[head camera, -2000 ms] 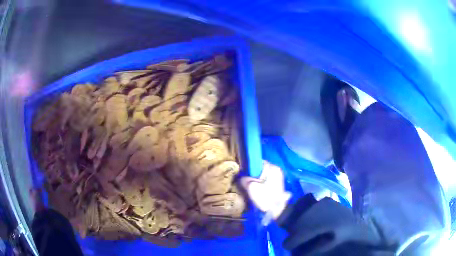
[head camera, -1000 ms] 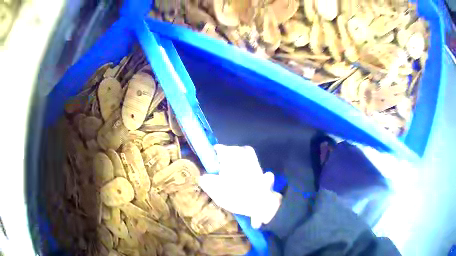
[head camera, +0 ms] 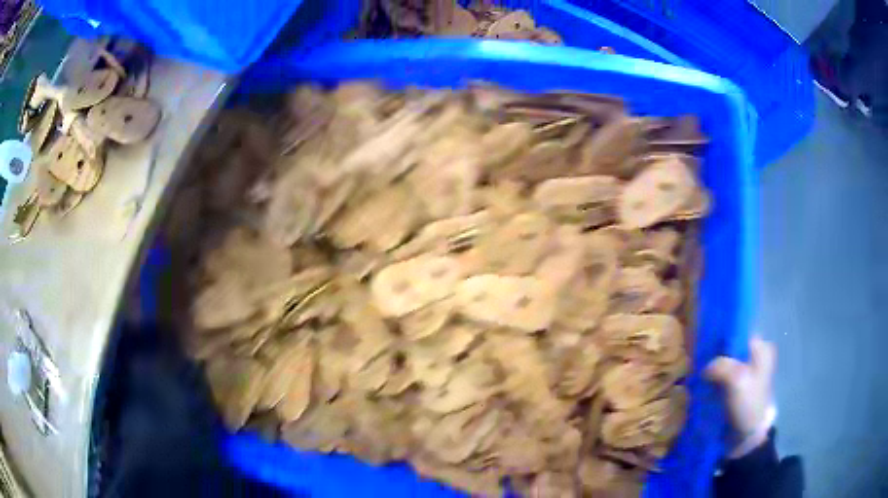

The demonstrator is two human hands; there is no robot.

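Note:
A deep blue parts crate (head camera: 725, 243) fills most of the view, heaped with flat brown sole plates (head camera: 506, 297), many with two holes. The heap is partly blurred. My right hand (head camera: 748, 389) grips the crate's right side near the lower right corner, its fingers at the wall. My left hand is not in view; a dark sleeve (head camera: 151, 418) shows at the crate's lower left, and its end is hidden.
A curved bench (head camera: 58, 267) runs along the left, with loose sole plates (head camera: 83, 126), a small white round item (head camera: 15, 160) and thin pale sticks (head camera: 41, 379). Other blue crates (head camera: 769, 88) stand beyond the crate. Grey floor (head camera: 828, 253) shows on the right.
The view has shifted, and one heaped crate now fills the middle, with the bench at left. The person seen at right earlier is out of view. My right hand is still on a crate wall.

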